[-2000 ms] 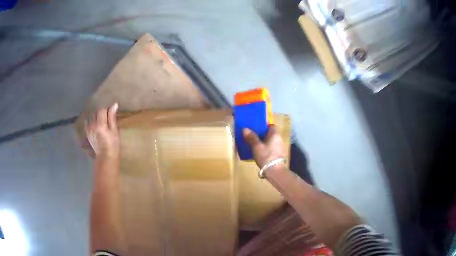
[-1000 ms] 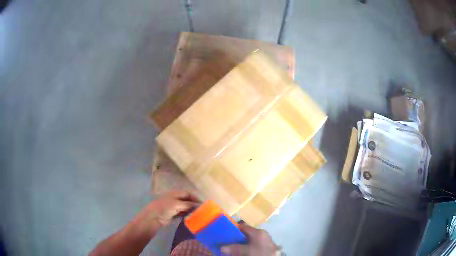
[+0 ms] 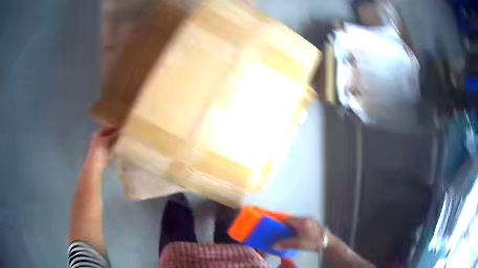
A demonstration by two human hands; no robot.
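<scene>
A brown cardboard carton [image 3: 173, 89] lies in front of me with its closed, taped side up, bright glare on its right half. A brown flap [image 3: 139, 63] sticks out at its left. My left hand [image 3: 104, 141] is at the carton's lower left corner; its fingers are partly hidden there and I cannot tell if they grip. My right hand [image 3: 304, 234] holds the orange and blue tape dispenser [image 3: 264, 230] just below the carton's near corner, apart from it. The picture is blurred.
The trolley deck [image 3: 149, 183] shows under the carton. A whitish printed pile [image 3: 375, 73] lies on the dark floor strip [image 3: 388, 162] to the right, with a brown board at its left edge. My legs are close below the carton. A green table edge is at the far right.
The carton appears nearer and larger, and higher in the picture. My left hand has moved from beside the dispenser to the carton's left corner. The dispenser has moved right with my right hand.
</scene>
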